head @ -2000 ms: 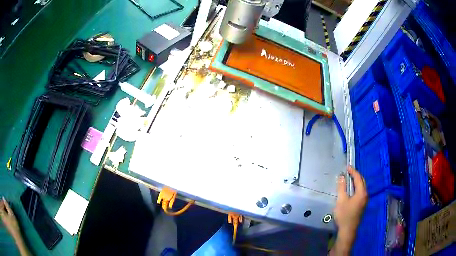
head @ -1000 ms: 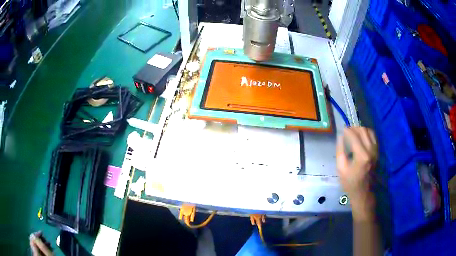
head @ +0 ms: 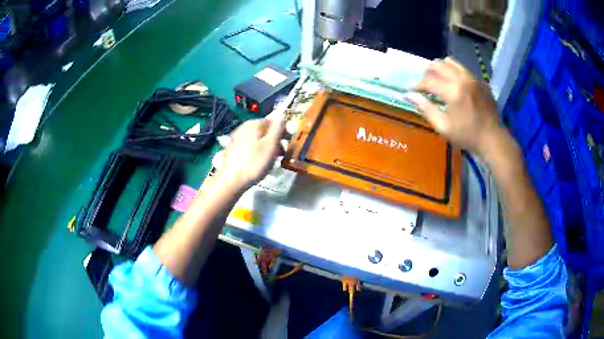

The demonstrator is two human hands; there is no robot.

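The orange fixture plate [head: 391,155] lies on the machine bed, with white handwriting and a black rectangular outline in or around its groove. Its pale green cover frame [head: 371,85] is tilted up along the plate's far side. My right hand [head: 457,102] is at the cover's right part, fingers bent around its edge; the hand is slightly blurred. My left hand [head: 251,151] is at the left of the plate, above the bed's left edge, fingers partly curled; whether it holds anything cannot be seen.
A metal press cylinder [head: 339,20] hangs behind the fixture. Black frames lie in a tangle [head: 175,122] and a stack [head: 129,198] on the green bench at left, near a black control box [head: 265,89]. Round buttons [head: 405,265] line the bed front. Blue bins [head: 563,132] stand at right.
The green cover has gone from lying flat over the orange plate to tilted up. My right hand has moved from the bed's right side to the cover. My left hand has come in from the lower left.
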